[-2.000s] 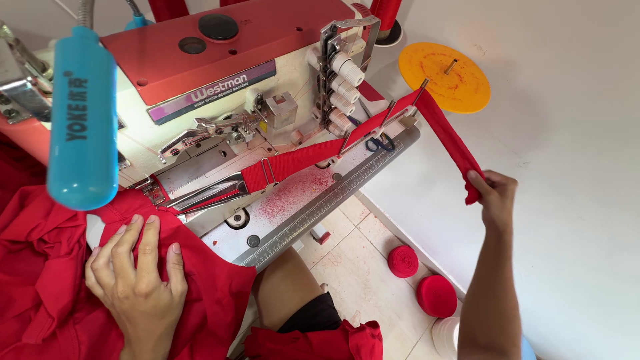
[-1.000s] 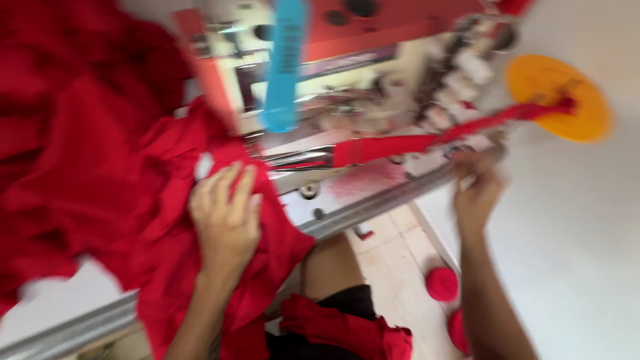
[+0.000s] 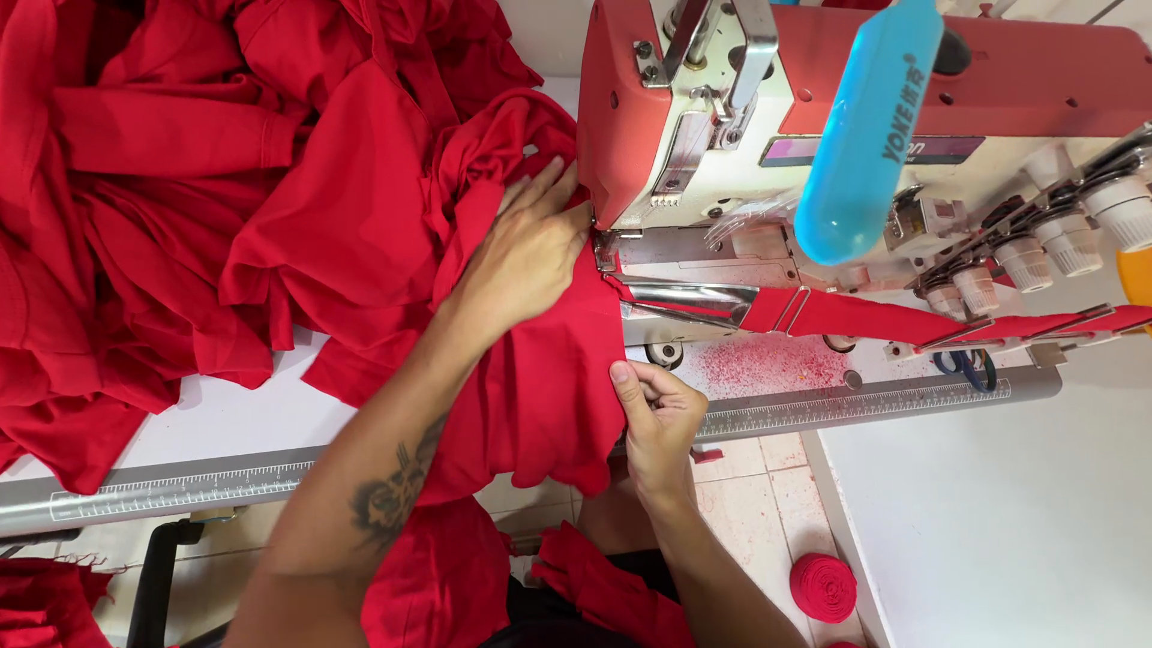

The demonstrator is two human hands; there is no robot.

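My left hand [image 3: 531, 247] lies on the red fabric [image 3: 558, 360] just left of the needle area of an industrial sewing machine [image 3: 684, 117]; some of its fingers are hidden by cloth and the machine head. The fabric's right edge is pinched between thumb and fingers of my right hand [image 3: 661, 405], below the presser foot [image 3: 607, 254]. A red fabric strip [image 3: 855, 315] runs through a metal binding folder [image 3: 697, 297] toward the foot. The strip passes wire guides at the right.
A heap of red fabric [image 3: 342, 180] covers the left of the table. A blue lamp [image 3: 868, 135] hangs before the machine. Small scissors [image 3: 970, 367] lie near the ruler-marked table edge [image 3: 846, 409]. A red fabric roll [image 3: 823, 587] is on the tiled floor.
My right hand has left the strip near the guides and come to the fabric edge beside the machine. My left hand remains on the fabric. The view has shifted left and closer.
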